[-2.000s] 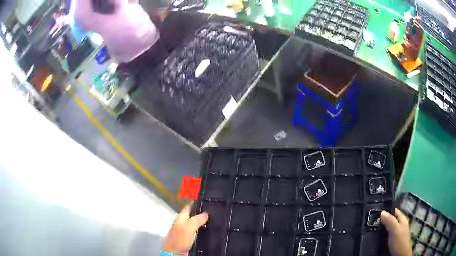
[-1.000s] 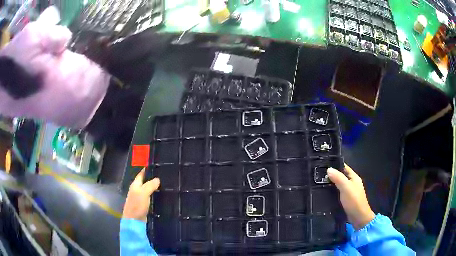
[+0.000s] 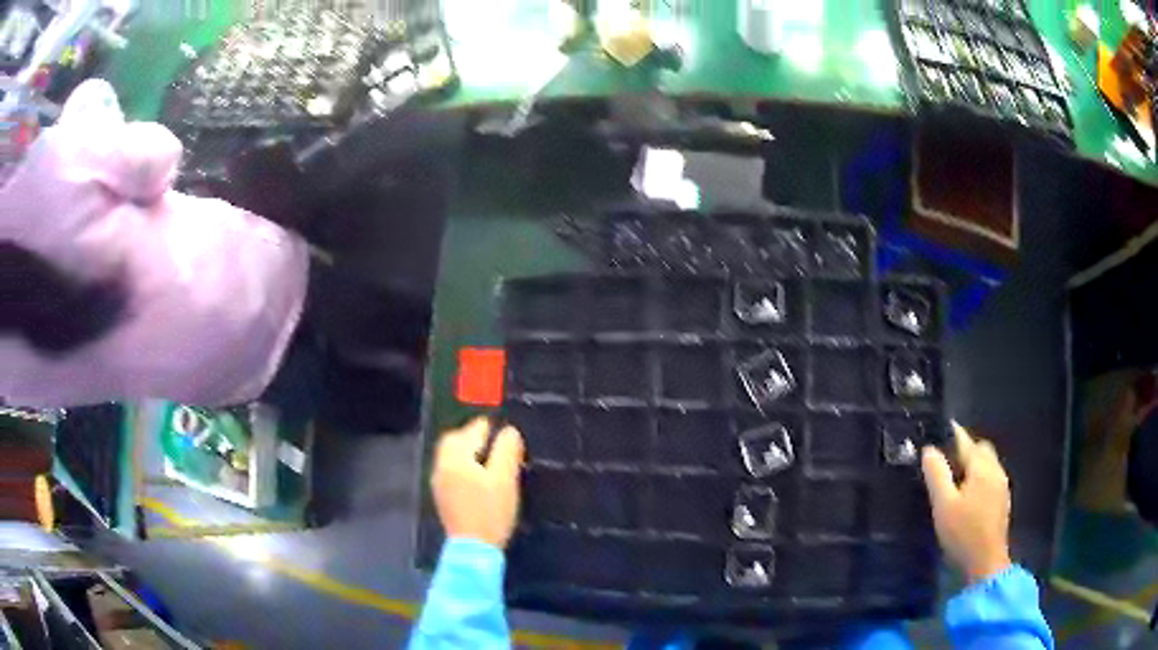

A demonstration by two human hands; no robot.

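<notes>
A black blister tray (image 3: 616,438) lies level in front of me, with several small square parts (image 3: 766,377) in one column and three more in the right column. The other pockets look empty. A red tape tag (image 3: 481,376) sticks out at its left edge. My left hand (image 3: 478,480) grips the left edge, thumb on the rim. My right hand (image 3: 969,498) grips the right edge, thumb near the lowest right part. Fingers under the tray are hidden. The tray's far edge overlaps another black tray (image 3: 737,244) behind it; I cannot tell whether they touch.
A person in a pink smock (image 3: 165,273) is close at the left. A green bench (image 3: 813,76) runs along the back, with trays at its left (image 3: 299,64) and right (image 3: 984,64). A blue stool with a brown seat (image 3: 965,188) stands at the back right.
My view has turned and moved over the dark table with the other tray. The held tray has moved along with both hands, still gripped. The pink-smocked person now appears nearer at the left.
</notes>
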